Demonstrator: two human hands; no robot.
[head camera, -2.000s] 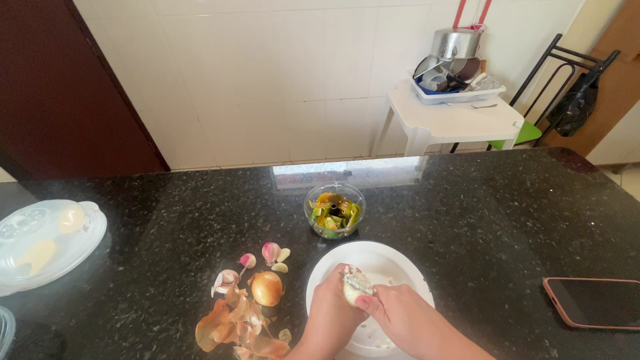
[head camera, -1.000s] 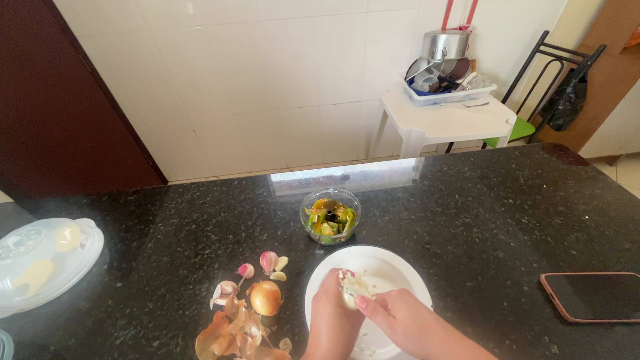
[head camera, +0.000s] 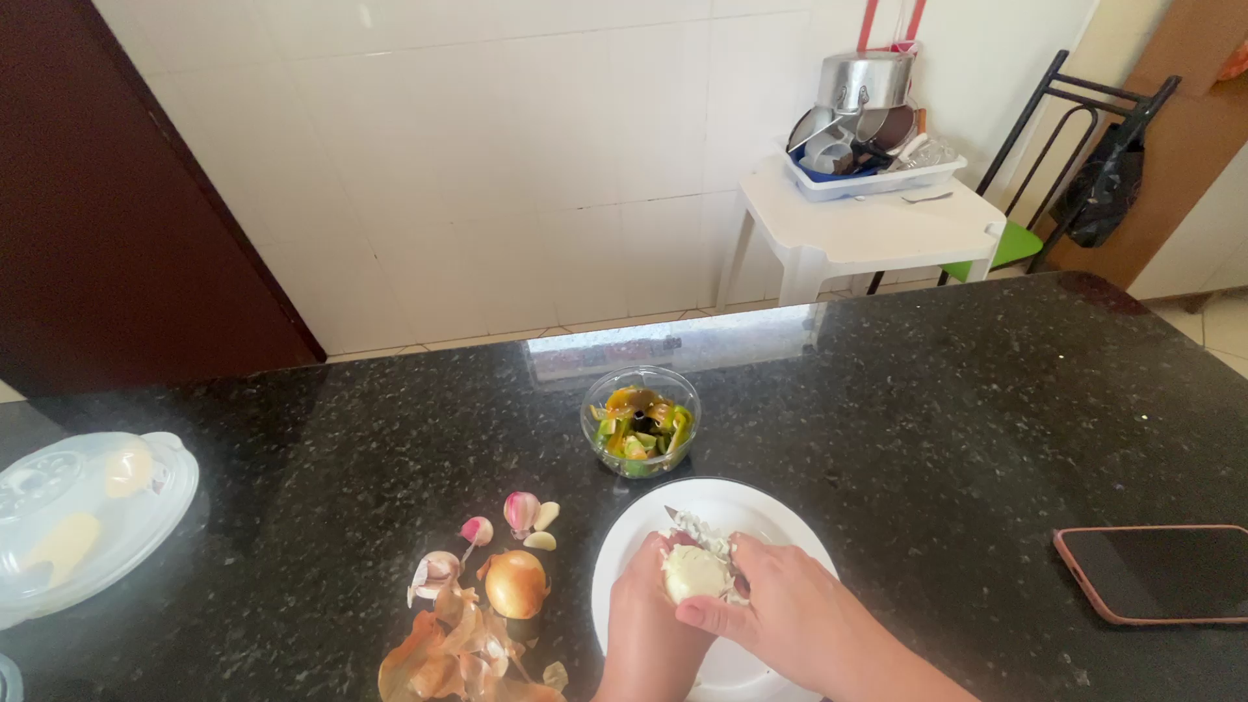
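Over a white plate (head camera: 770, 507), my left hand (head camera: 655, 624) holds a peeled onion (head camera: 696, 573) with cut pieces on its far side. My right hand (head camera: 795, 609) is closed around a knife, whose blade tip (head camera: 672, 512) pokes out beyond the onion; its handle is hidden. The right thumb rests against the onion. To the left lie an unpeeled onion (head camera: 516, 584), garlic cloves (head camera: 522, 513) and a heap of dry onion skins (head camera: 448, 653). Behind the plate stands a clear bowl (head camera: 641, 423) of green and orange vegetable pieces.
A lidded translucent container (head camera: 88, 526) sits at the left of the dark stone countertop (head camera: 936, 429). A phone (head camera: 1160, 575) in a pink case lies at the right. Beyond the counter are a white table (head camera: 868, 229) with a dish rack (head camera: 877, 180) and a chair (head camera: 1014, 244).
My right hand has come closer around the onion, and its thumb now lies across the near side. The knife tip now shows beyond the onion.
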